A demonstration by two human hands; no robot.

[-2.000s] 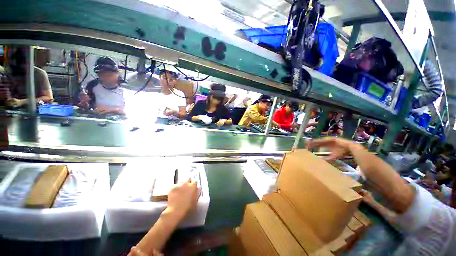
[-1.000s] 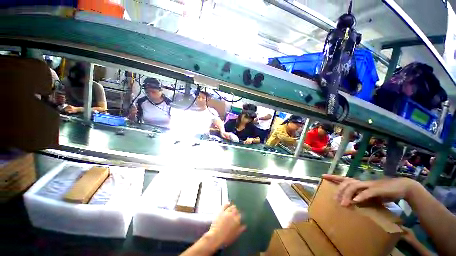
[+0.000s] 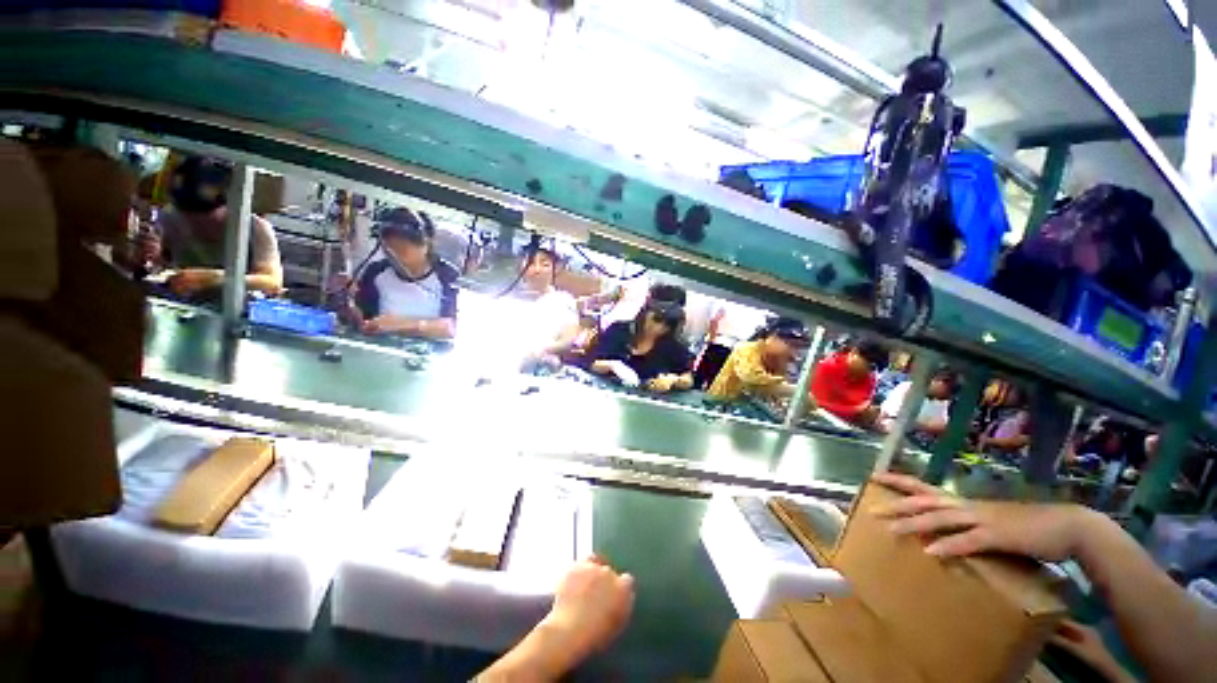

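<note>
My left hand (image 3: 589, 604) is at the near right corner of the middle white foam tray (image 3: 441, 607), its fingers curled and nothing visible in it. A narrow brown accessory box (image 3: 486, 526) lies in that tray beside a whitish bagged product. My right hand (image 3: 972, 520) reaches in from the right, fingers over the top edge of a large plain brown box (image 3: 921, 594) above a row of similar boxes (image 3: 787, 651). The underside of its grip is hidden. Part of another hand (image 3: 1097, 651) shows below my right forearm; whose it is, I cannot tell.
Another foam tray (image 3: 194, 578) with an accessory box is at left, and a third (image 3: 754, 554) behind the brown boxes. Large brown cardboard flaps (image 3: 60, 360) stand at far left. A green overhead shelf (image 3: 561, 167) crosses above. Seated people work along the far line.
My left hand has left the middle tray's accessory box and drawn back to the tray's corner. My right hand has come down onto the brown box. Cardboard flaps have entered at left.
</note>
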